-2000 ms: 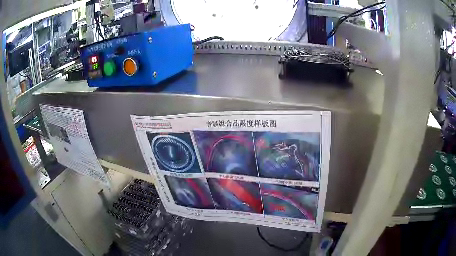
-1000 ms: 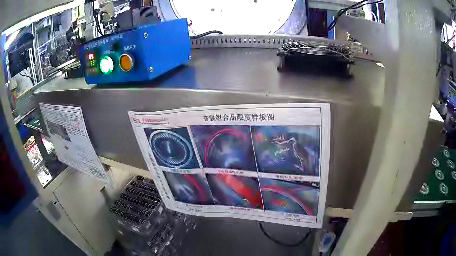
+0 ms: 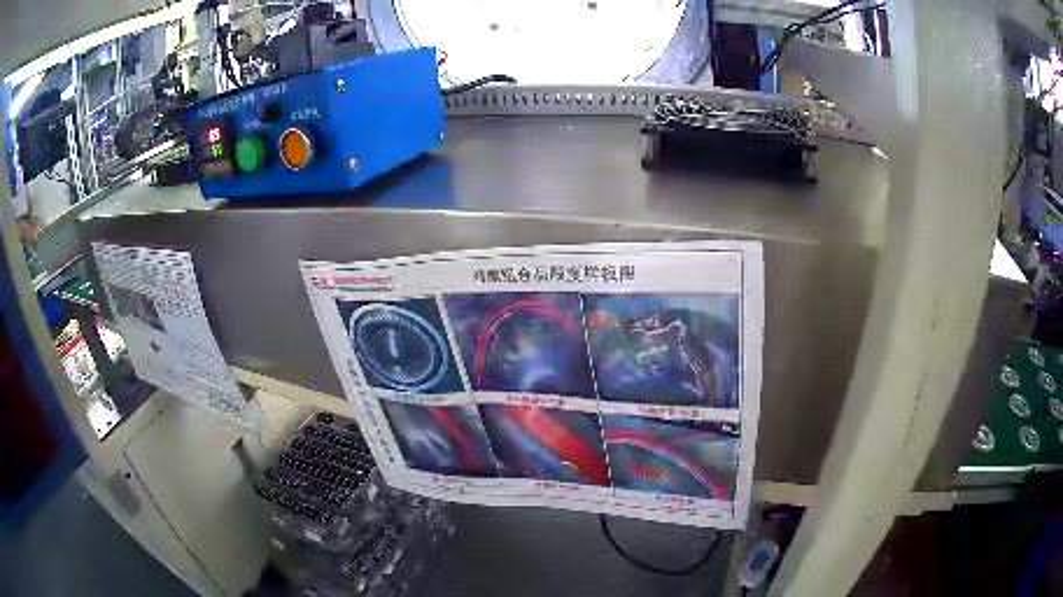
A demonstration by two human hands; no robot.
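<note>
Neither of my hands is in view. A white limit sample chart (image 3: 536, 391) with six blue and red close-up photos hangs on the front of the steel bench (image 3: 525, 216). A blue controller box (image 3: 321, 128) stands on the bench top at the left, with red and green digits, a green button that looks unlit and an orange button. A flat black parts tray (image 3: 731, 134) sits on the bench top at the right; what lies on it is too blurred to tell.
A cream post (image 3: 921, 292) rises at the right. Behind it a green surface (image 3: 1032, 402) bears pale rings. Stacked blister trays (image 3: 321, 478) stand low left, below a white notice (image 3: 163, 321). A bright round disc (image 3: 554, 35) is behind the bench. A black cable (image 3: 653, 569) loops below the chart.
The controller's green button was lit brightly a second ago and is now darker. The pale rings on the green surface show in shifted positions. The view has tilted slightly.
</note>
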